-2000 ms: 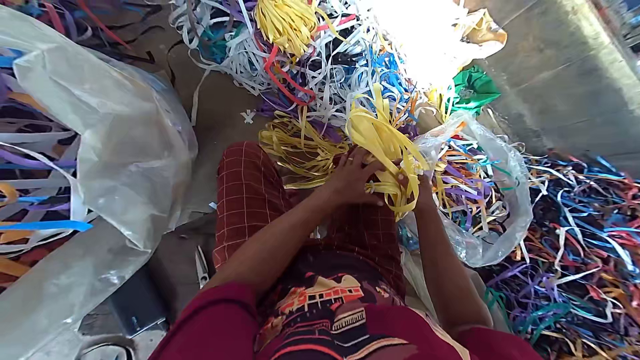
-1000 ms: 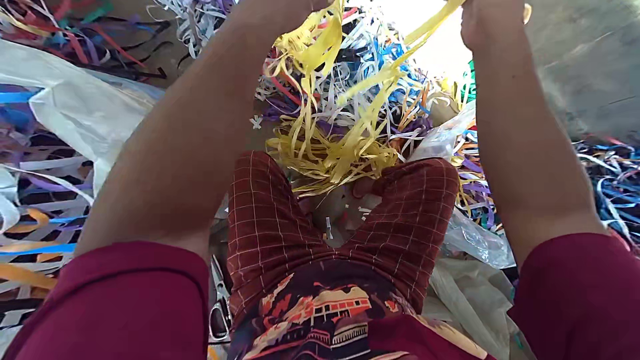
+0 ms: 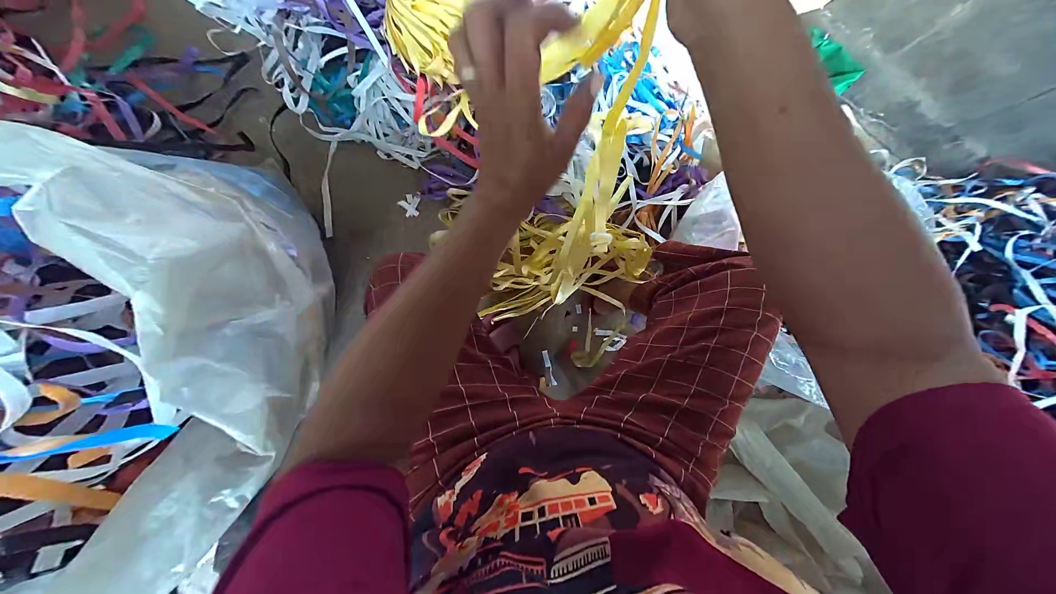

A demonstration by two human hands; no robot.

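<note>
Yellow strips [image 3: 606, 165] hang in a loose bunch from the top edge of the view, between my two raised arms. My left hand [image 3: 524, 91] is lifted with its fingers apart, beside the upper part of these strips; it is blurred, and no strip is plainly gripped. Only the wrist side of my right hand [image 3: 701, 16] shows at the top edge, next to the strips; its fingers are cut off. Below, a heap of yellow strips [image 3: 536, 268] lies on the ground between my knees. Another yellow bundle [image 3: 421, 37] rests at the top, left of my left hand.
A translucent plastic bag [image 3: 206, 272] with multicoloured strips stands at the left. White and purple strips [image 3: 363, 107] are heaped ahead. More mixed strips [image 3: 1006, 247] lie at the right, and a green piece [image 3: 835, 59] is at the upper right. Small white scraps [image 3: 549, 367] lie between my legs.
Both hands were low at the yellow bunch two seconds ago, then rose and spread with strips stretched between them. Since one second ago, my left hand has come back into view with its fingers apart.
</note>
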